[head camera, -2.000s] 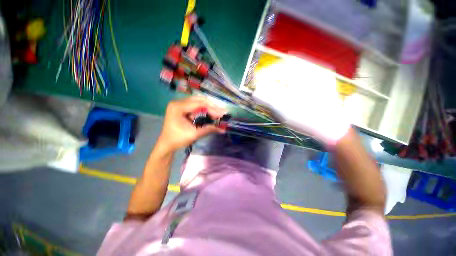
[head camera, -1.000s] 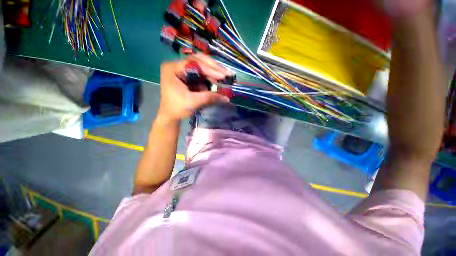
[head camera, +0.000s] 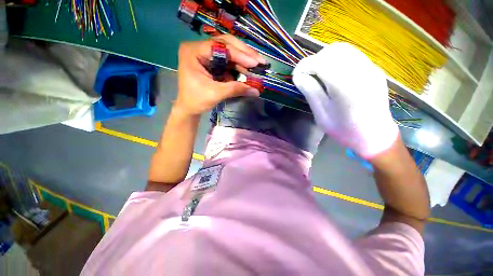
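My bare left hand (head camera: 208, 75) holds red and black connector housings (head camera: 219, 56), with one more red and black connector (head camera: 254, 81) between thumb and fingers. Coloured wires trail right from that connector towards my right hand. My right hand (head camera: 346, 97), in a white glove, is at these wires just right of the connector, fingers bent together; whether it pinches a wire is hidden by the glove. Part-wired connectors (head camera: 227, 20) lie on the bench just beyond my left hand, their multicoloured tails running right under the glove.
A divided white tray (head camera: 459, 102) at the right holds yellow wires (head camera: 378, 40) and red wires (head camera: 427, 19). A loose wire bundle (head camera: 92, 16) lies at upper left on the green bench (head camera: 146, 38). Blue stools (head camera: 124, 89) stand below the bench edge. Pale cloth hangs at far left.
My right hand has come back from the tray side to the wires beside the held connector. My left hand still holds the connectors. The view has shifted, so the bench sits higher.
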